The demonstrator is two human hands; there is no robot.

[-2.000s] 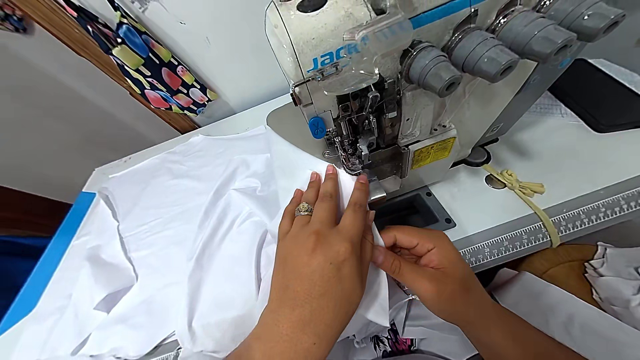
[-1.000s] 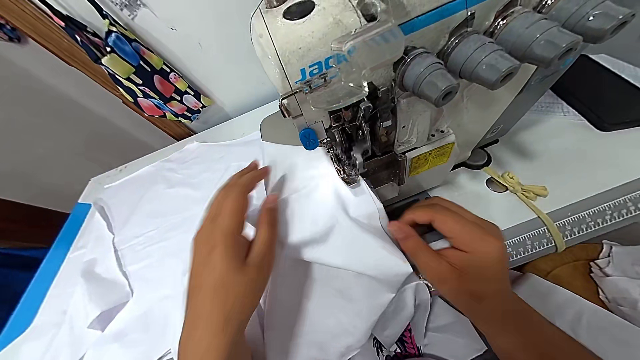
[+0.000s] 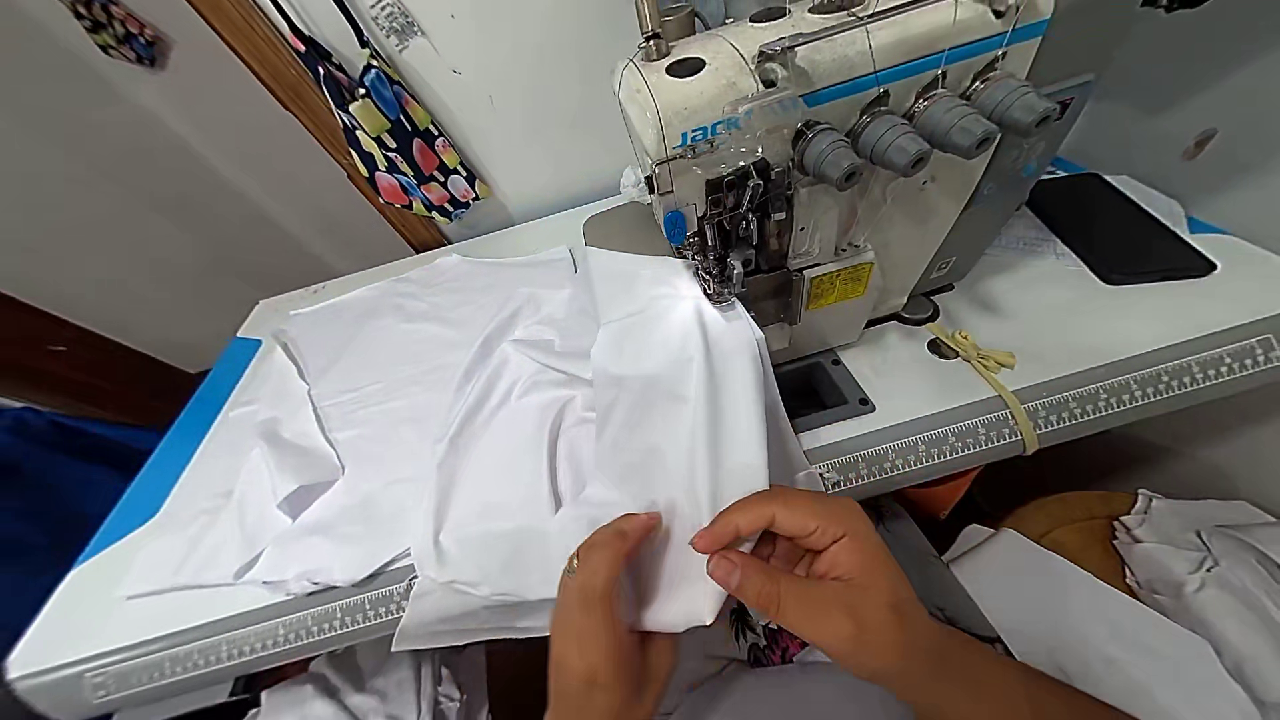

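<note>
White fabric [image 3: 500, 400] lies over the table and runs up to the presser foot [image 3: 722, 290] of a Jack overlock sewing machine [image 3: 740, 130]. Close to the table's front edge, my left hand [image 3: 610, 610], with a ring on one finger, holds the fabric's near end between thumb and fingers. Just right of it, my right hand [image 3: 810, 570] pinches the same end at its right edge. Some fingertips of both hands are hidden behind or under the cloth. Both hands are well below the needle area.
A black phone [image 3: 1120, 228] lies right of the machine. A yellow cloth tie [image 3: 985, 360] loops over the ruler-marked table edge [image 3: 1100, 402]. A patterned bag [image 3: 400, 130] hangs at the back wall. More white cloth [image 3: 1200, 580] sits on a brown surface at lower right.
Both hands have moved from beside the machine toward the table's front edge, where they now hold the fabric's near end. The view has shifted, showing more of the table.
</note>
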